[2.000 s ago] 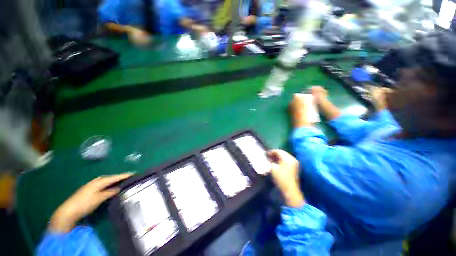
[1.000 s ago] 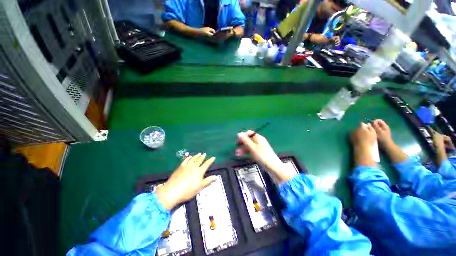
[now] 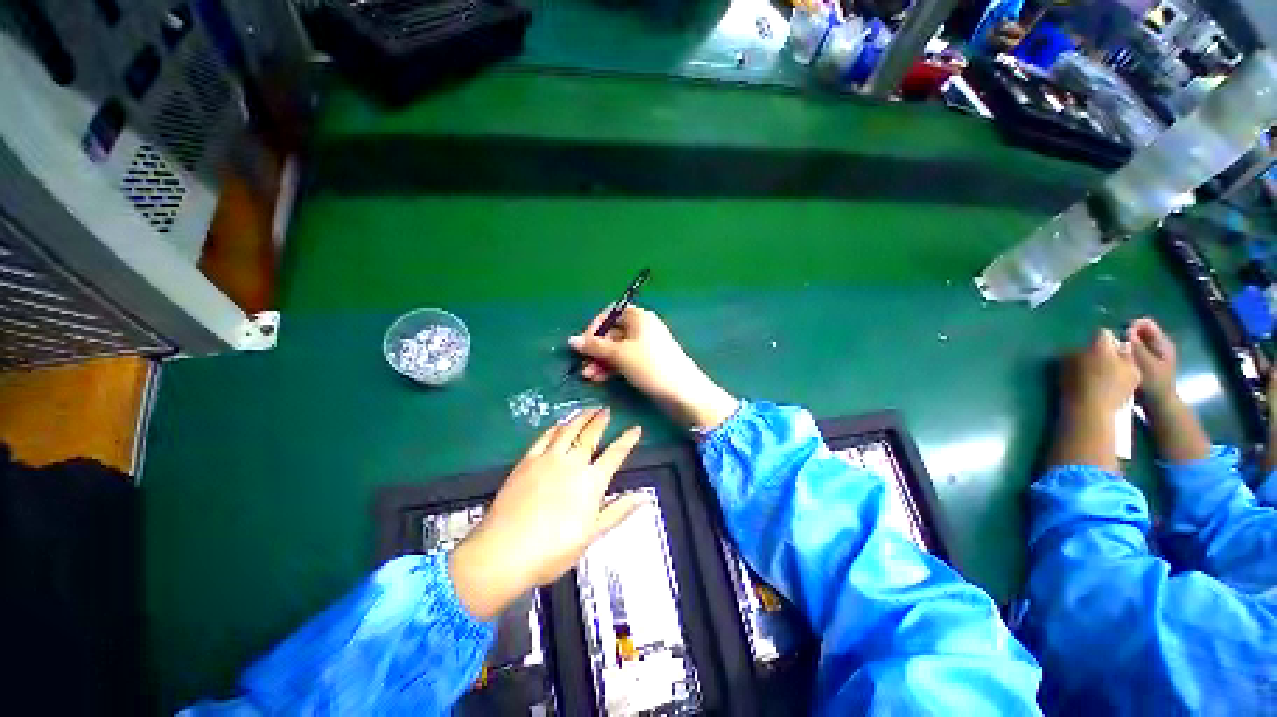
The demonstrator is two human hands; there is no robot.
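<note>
My right hand [image 3: 626,345] holds dark tweezers [image 3: 625,298] like a pen, tip pointing down near a small pile of whitish parts [image 3: 531,406] on the green mat. My left hand [image 3: 539,516] lies palm down with fingers spread over the black tray [image 3: 700,560], its fingertips near the pile; it appears to hold nothing. The tray holds phone screen units [image 3: 633,602] face down, with a small orange flex cable on the middle one. My hand and sleeves hide parts of the tray. A clear round cup [image 3: 427,347] of whitish parts stands left of the pile.
A grey vented cabinet [image 3: 154,210] stands at left. Stacked black trays [image 3: 420,35] lie at the far left. A plastic-wrapped post [image 3: 1120,203] stands at the far right. At right, a neighbouring person's hands [image 3: 1104,399] hold a white piece, above blue sleeves.
The view has tilted down. My right hand has moved from above the tray's far edge to beside the pile, tweezers now more upright. My left hand stays over the tray, fingertips by the pile.
</note>
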